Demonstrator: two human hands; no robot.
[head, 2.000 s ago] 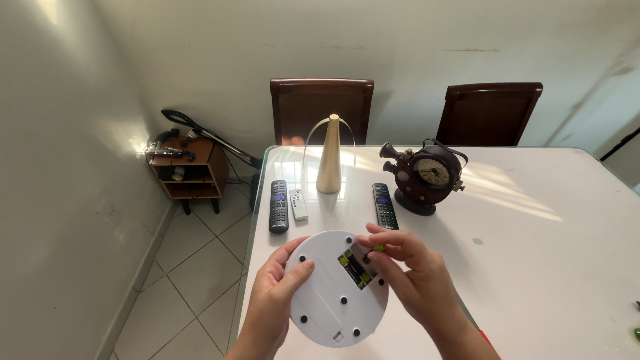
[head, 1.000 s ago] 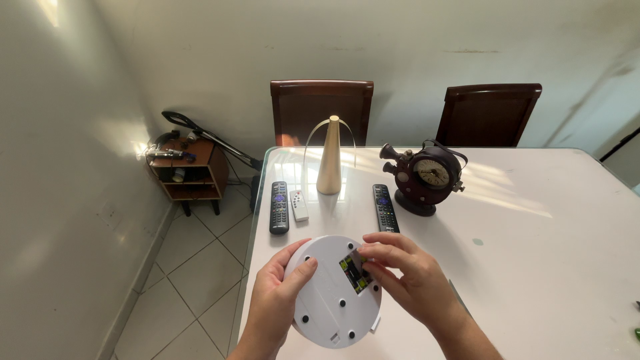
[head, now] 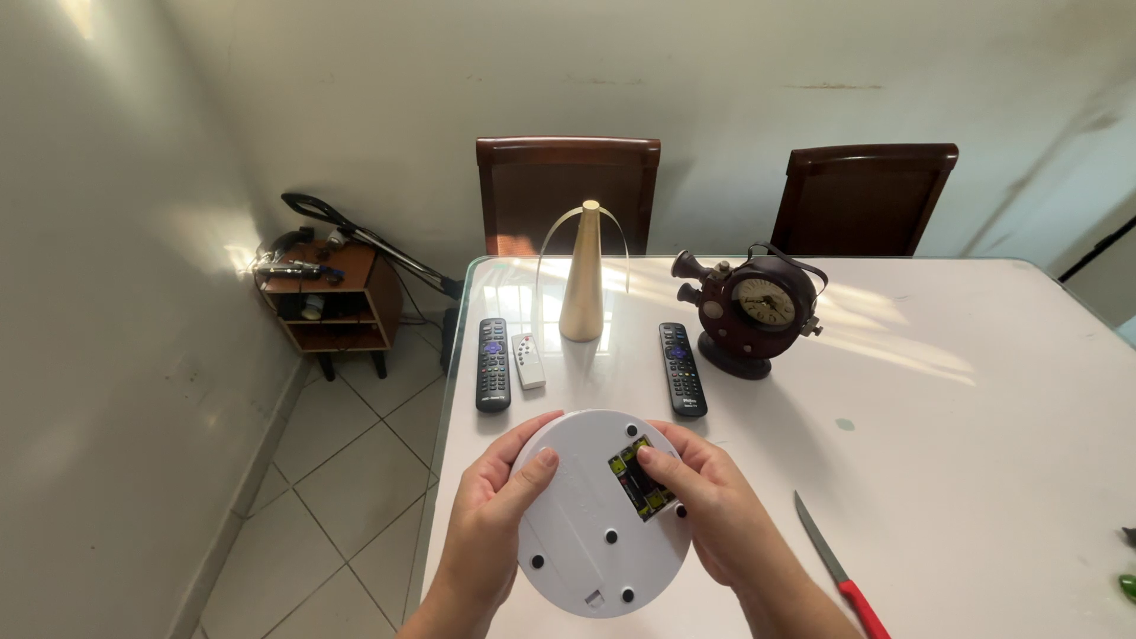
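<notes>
A round white plastic device (head: 577,524) with small black feet is held up over the near part of the table, its underside facing me. Its battery compartment (head: 641,479) is uncovered and holds several batteries with green and black casings. My left hand (head: 497,515) grips the left rim, thumb on the underside. At the right rim, my right hand (head: 710,497) holds the device too, its thumb pressed on the batteries. Part of the compartment is hidden under that thumb.
Beyond the device stand a gold cone-shaped fan (head: 583,284), black remotes (head: 493,366) (head: 682,370), a white remote (head: 529,361) and a dark vintage-style clock (head: 763,306). A red-handled knife (head: 834,559) lies right of my right arm on the white table (head: 958,461). Chairs (head: 568,186) stand behind.
My right hand has shifted from fingertips at the compartment's upper edge to a grip on the right rim with the thumb over the batteries. The knife now shows more fully.
</notes>
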